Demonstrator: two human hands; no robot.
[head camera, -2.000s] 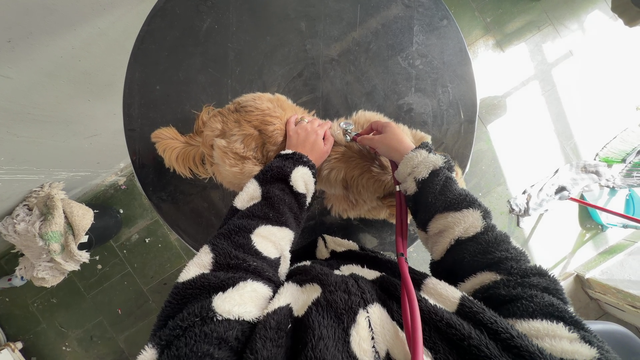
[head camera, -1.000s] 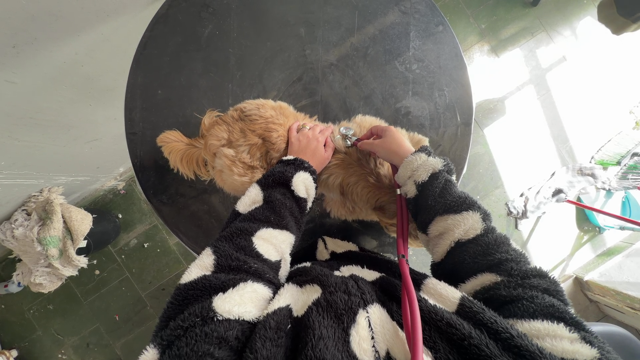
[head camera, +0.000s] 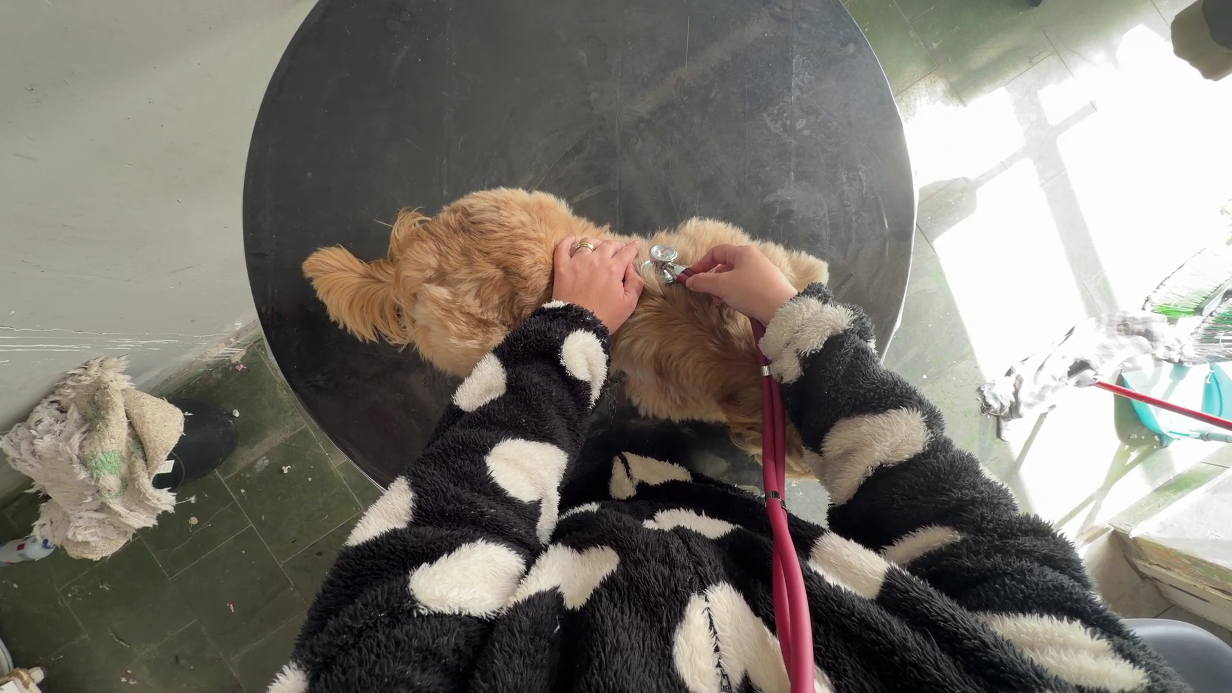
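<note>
A golden-brown, fluffy dog lies on a round black table, its tail at the left; its head is mostly hidden by my right arm. My left hand rests flat on the dog's back, with a ring on one finger. Just to its right, my right hand pinches the stem of a stethoscope's metal chest piece, which sits against the fur. The stethoscope's dark red tubing runs from under my right wrist down over my black fleece with cream spots.
Cloths are heaped over a dark bin at the lower left, beside the wall. On the sunlit tiled floor at the right are a mop head, a teal dustpan with a red handle near it, and a green-and-white broom.
</note>
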